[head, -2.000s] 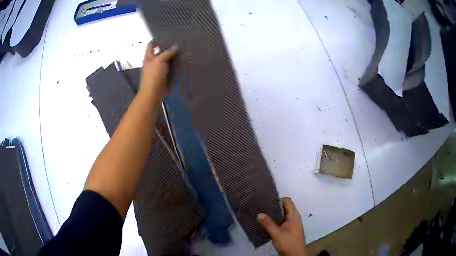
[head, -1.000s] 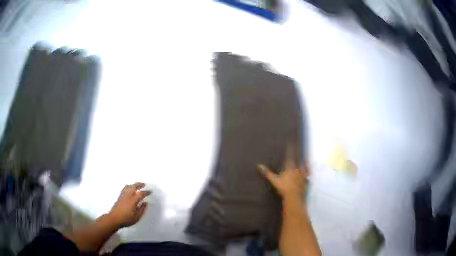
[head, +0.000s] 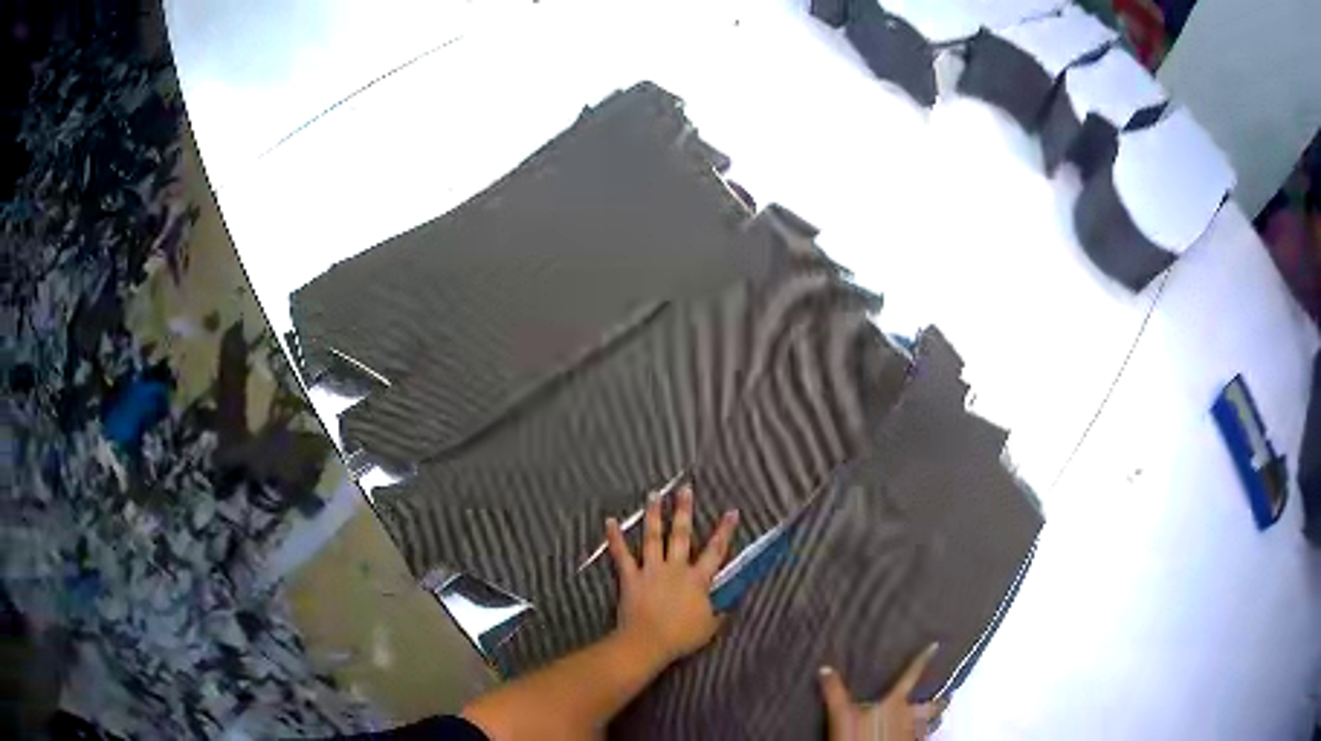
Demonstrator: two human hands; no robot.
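Several stacks of long grey-brown cut panels [head: 580, 217] lie side by side, partly overlapping, with stepped upper ends and a fine striped look. My left hand [head: 669, 586] lies flat with spread fingers on the panels at lower centre, over a gap between stacks. A strip of blue panel [head: 753, 572] shows beside its fingers. My right hand [head: 881, 709] is at the bottom edge, partly cut off, with spread fingers on the right-hand stack [head: 949, 478]. Neither hand grips cloth that I can see.
The white table [head: 1116, 594] bears curved dark offcuts [head: 1007, 73] at upper right and a blue tray [head: 1250, 452] at far right. Heaped fabric scraps [head: 131, 550] lie on the yellowish floor at left, past the table edge. Pale pieces [head: 485, 608] stick out at the stacks' lower ends.
The view has turned to the table's left edge and its stacks. The long panel held two seconds ago is no longer held. Both hands now rest on stacks; the left was off the cloth one second ago.
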